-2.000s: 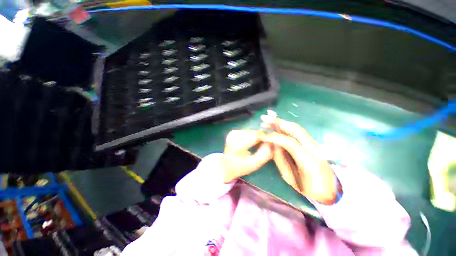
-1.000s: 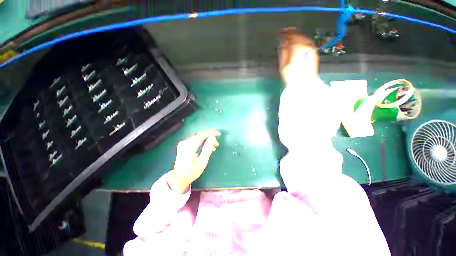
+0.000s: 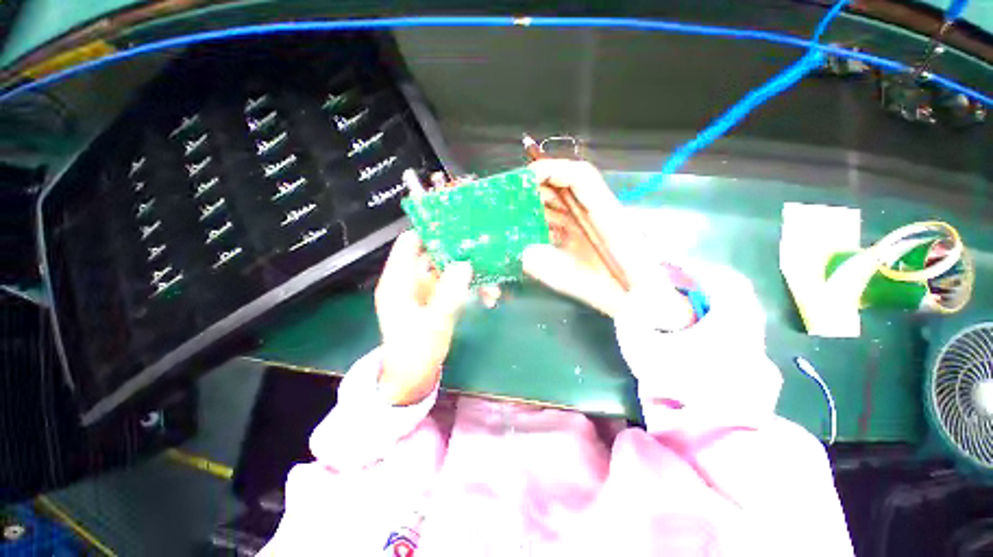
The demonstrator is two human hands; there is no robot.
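Note:
A green circuit board [image 3: 485, 229] with pale dots is held up in front of me, over the mat. My left hand [image 3: 419, 299] grips its lower left edge, with the thumb on its face. My right hand [image 3: 583, 234] holds its right edge. A slim reddish-brown tool [image 3: 588, 234] lies across my right hand, its thin end above the board's upper right corner. Small parts [image 3: 436, 178] stick out along the board's top edge. The board's far side is hidden.
A black slotted tray [image 3: 256, 323] with rows of board edges stands at left. A blue coil cord [image 3: 730, 109] runs from my right wrist to the back right. Tape rings [image 3: 920, 256], a pale sheet [image 3: 819, 267], a white cable [image 3: 819, 394] and a fan [image 3: 980, 394] are at right.
My right hand has come back from the dark area behind the mat. My left hand has risen to meet it. The board and the slim tool now show in the hands.

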